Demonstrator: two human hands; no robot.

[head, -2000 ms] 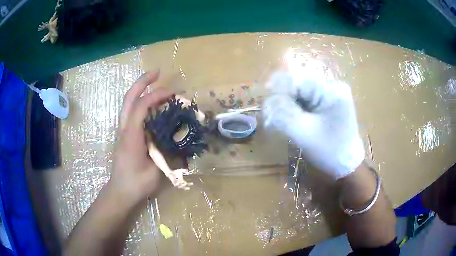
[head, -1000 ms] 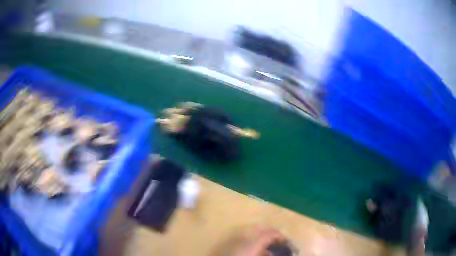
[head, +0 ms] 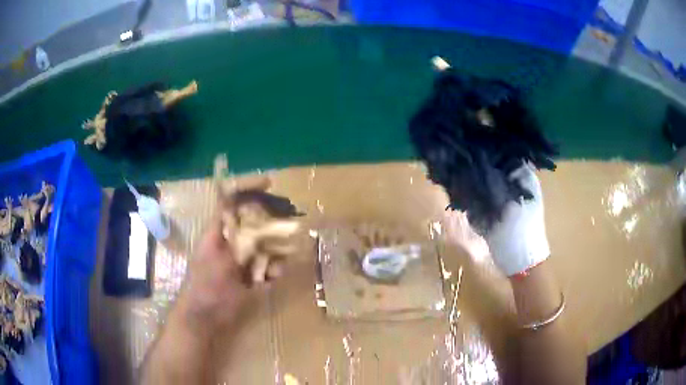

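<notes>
My bare left hand (head: 207,274) holds a figure torso (head: 259,225) with cream arms and a dark body, at the left of the tabletop; it is blurred. My right hand (head: 519,233), in a white knit glove, holds a large black sculpted piece (head: 481,143) with jagged locks, partly over the green belt. A small pale block shows on the black piece. The whitish glue cup (head: 384,263) stands on the tan cardboard pad (head: 383,302) between my hands. Brown spots mark the pad.
A joined figure assembly (head: 143,116) lies on the green belt (head: 301,105) at the left. A blue bin (head: 71,263) of torsos stands at the far left. A white glue bottle (head: 153,216) lies beside a dark flat object (head: 120,248). A blue panel (head: 474,22) rises behind the belt.
The view swung to the belt and came back. My right hand now holds the large black piece. The torso in my left hand is turned differently. The swab seen earlier by the cup cannot be made out now.
</notes>
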